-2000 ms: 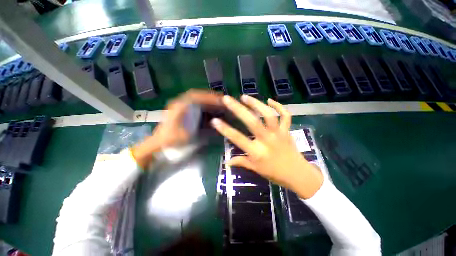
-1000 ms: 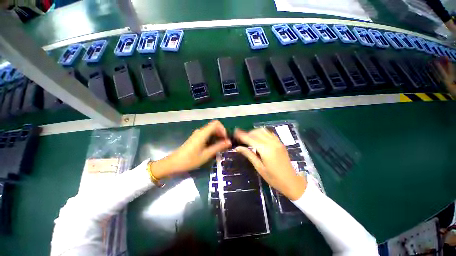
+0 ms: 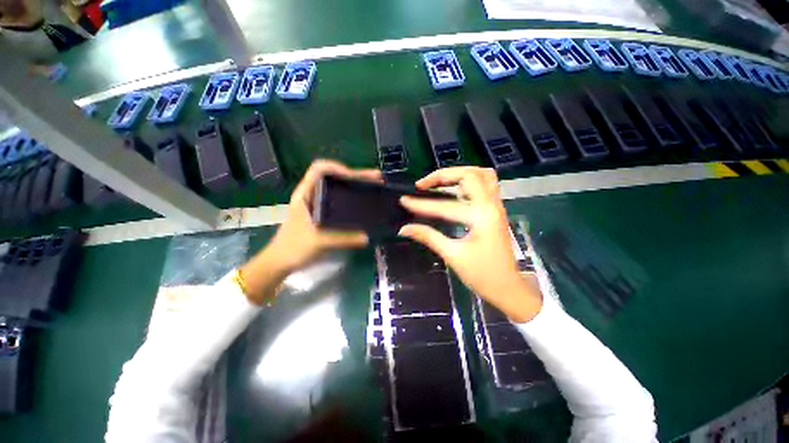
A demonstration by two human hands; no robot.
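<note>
A dark housing [image 3: 355, 206] is held lengthwise across the view, its hollow side towards me, above the top of the die-cut sheet. My left hand [image 3: 303, 221] grips its left end, thumb below and fingers above. My right hand [image 3: 471, 234] is at its right end, with fingertips on or in the housing; that end is partly hidden by the fingers. I cannot tell whether a small piece is at the fingertips. The die-cut sheet [image 3: 428, 368] lies flat below, glossy black with pale lines.
Dark housings [image 3: 493, 134] and blue frames [image 3: 567, 54] stand in rows on the belt behind a pale rail [image 3: 597, 180]. A grey post [image 3: 112, 130] crosses the left. Joined dark housings [image 3: 39, 268] lie far left. Bagged sheets [image 3: 510, 350] and a transparent sheet [image 3: 593, 268] lie right.
A second ago my hands met low over the sheet with no housing visible in them; now they hold a housing higher up. The belt housings' positions differ, and the person's hand at far right is gone.
</note>
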